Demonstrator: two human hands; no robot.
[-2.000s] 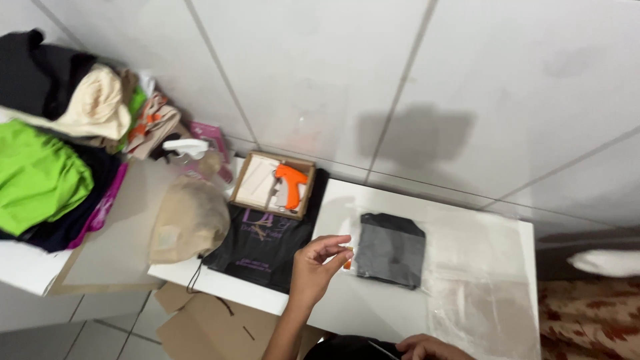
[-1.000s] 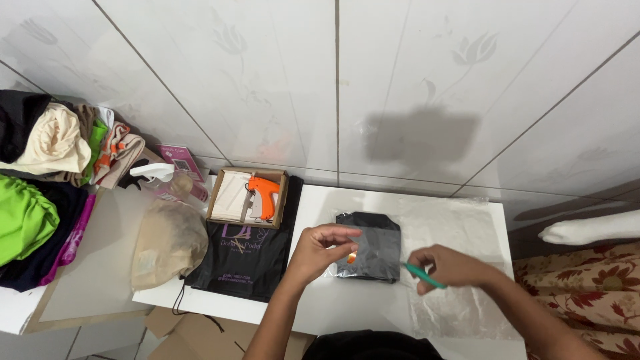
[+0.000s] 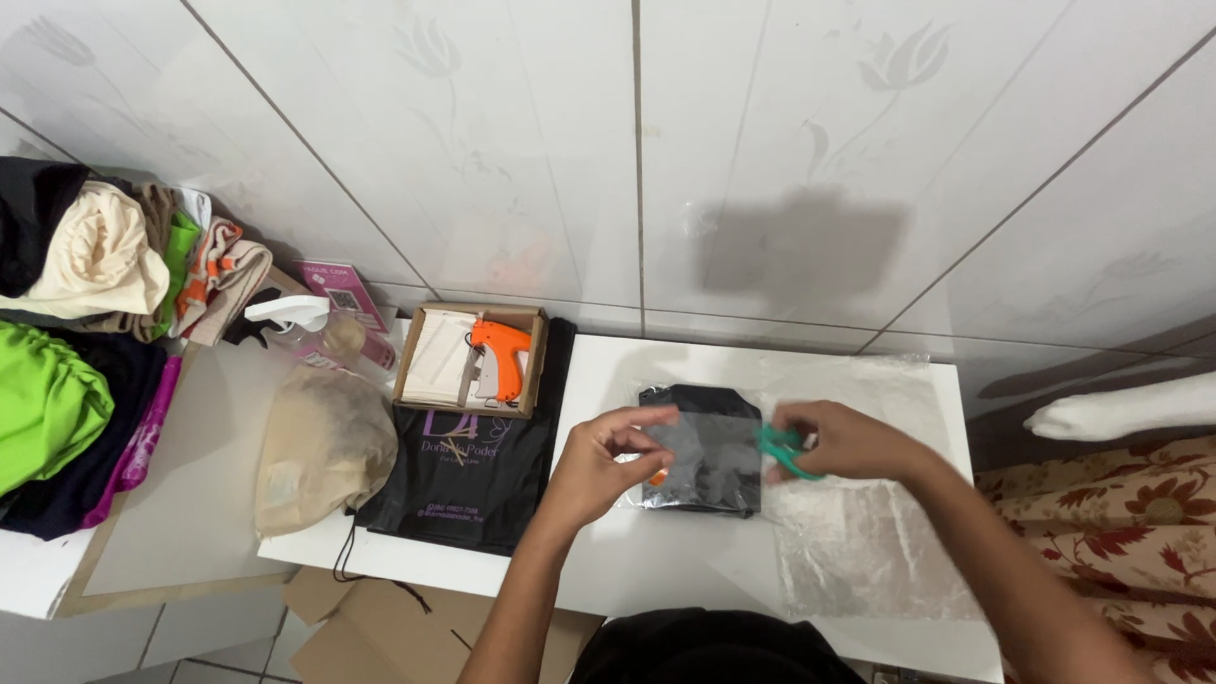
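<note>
My left hand [image 3: 617, 456] hovers at the left side of a folded black garment in a clear plastic bag [image 3: 712, 451], thumb and fingers close around a small orange thing [image 3: 657, 475]; whether it grips that thing or the film cannot be told. At the bag's right side is my right hand [image 3: 826, 442], somewhat blurred, holding green-handled scissors [image 3: 788, 451]; their blades are hard to make out. Clear plastic bags [image 3: 874, 551] lie under and beyond the right hand on the white table [image 3: 665, 570].
Left of the hands, a cardboard box [image 3: 537, 380] with an orange tagging gun [image 3: 503, 356] rests on a black printed bag [image 3: 456, 503]. Beside it are a beige cloth bundle [image 3: 323, 456], a spray bottle [image 3: 332, 332] and piled clothes [image 3: 85, 380]. A tiled wall [image 3: 532, 142] stands behind.
My right hand, low at the frame's edge two seconds ago, came up with a green object and is now beside the bagged garment. The left hand stays at the bag's left side.
</note>
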